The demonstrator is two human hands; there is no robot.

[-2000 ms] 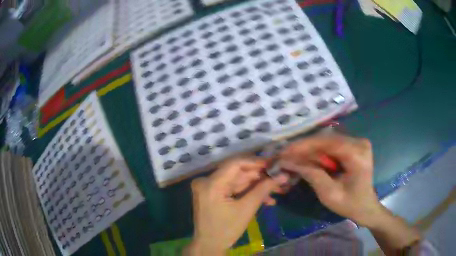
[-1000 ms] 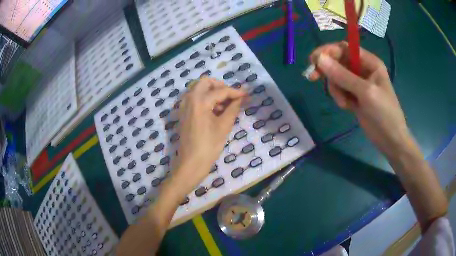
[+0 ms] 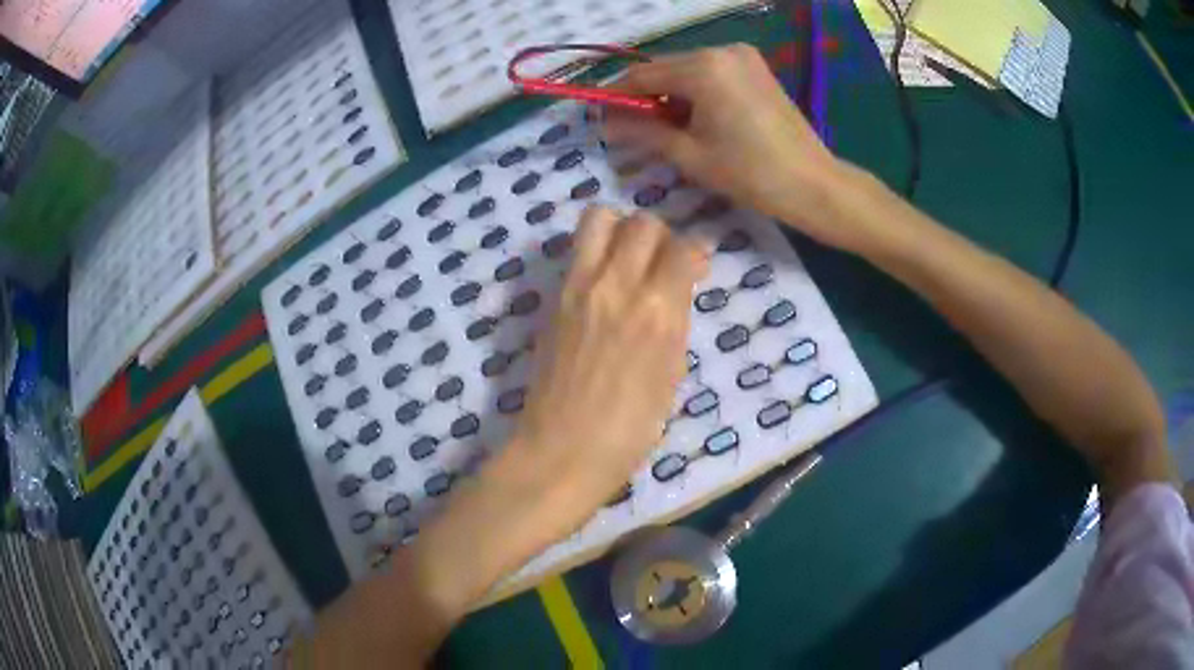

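The white foam tray (image 3: 432, 393) lies in the middle with rows of dark oval components (image 3: 423, 445). My left hand (image 3: 615, 327) is over the tray's middle, its fingers bent down; its fingertips are hidden, so I cannot tell if it holds a component. My right hand (image 3: 720, 124) is over the tray's back right corner and holds the red test probe (image 3: 602, 96), whose wire loops at the left. The round silver fixture (image 3: 673, 585) with a brass-coloured centre lies at the tray's front edge, a slim metal connector (image 3: 773, 501) running from it.
A smaller component tray (image 3: 183, 550) lies at left, others (image 3: 282, 157) behind. A layered tray stack (image 3: 46, 589) and clear plastic bag (image 3: 39, 458) are far left. A purple pen (image 3: 818, 79), yellow notes (image 3: 976, 33) and dark cables (image 3: 1074, 196) are at upper right; a monitor (image 3: 85, 33) is upper left.
My right hand has moved from the right side to over the tray's back right with the red probe. My left hand has gone from near the fixture to over the tray. The fixture is uncovered.
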